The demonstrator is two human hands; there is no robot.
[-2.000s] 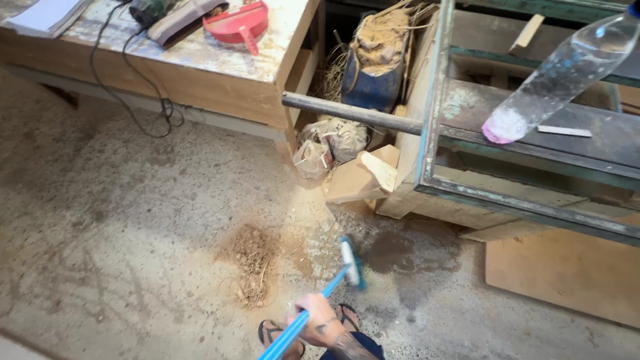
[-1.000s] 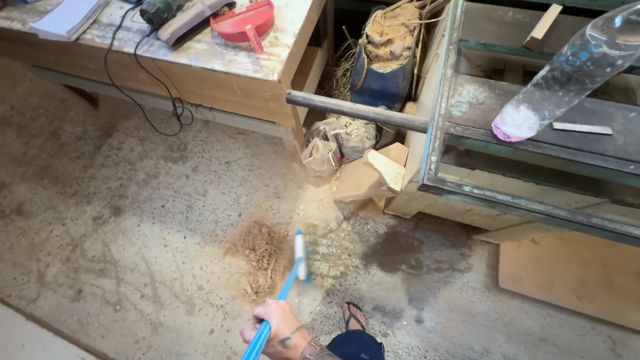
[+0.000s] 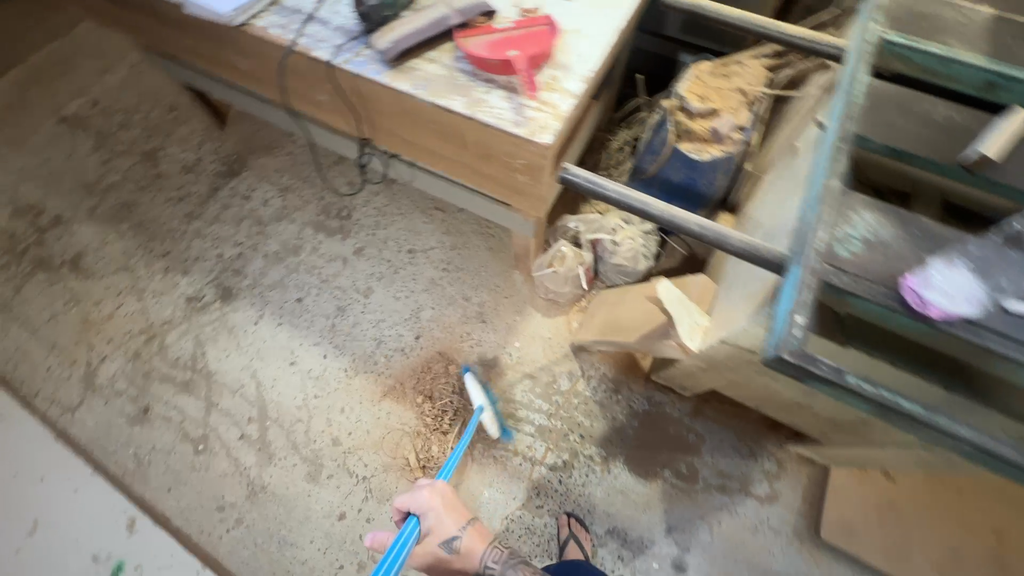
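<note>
My right hand (image 3: 436, 520), tattooed at the back and wrist, grips the blue handle (image 3: 460, 448) of a broom at the lower middle. The broom's white and blue head (image 3: 484, 404) rests on the concrete floor, at the right edge of a heap of brown wood shavings (image 3: 436, 408). Pale dust and flakes lie on the floor right of the head. One of my feet (image 3: 572, 536), in a flip-flop, stands right of the hand. My left hand is out of view.
A wooden workbench (image 3: 448, 148) holds a red dustpan (image 3: 512, 48); a black cable (image 3: 344, 104) hangs off it. Right of it are a metal bar (image 3: 672, 212), a blue container of shavings (image 3: 688, 160), filled plastic bags (image 3: 616, 244), cardboard (image 3: 632, 316) and a metal frame (image 3: 816, 200).
The broom head has moved left across the floor to the heap of shavings, with my right hand still on the handle. The view has shifted somewhat.
</note>
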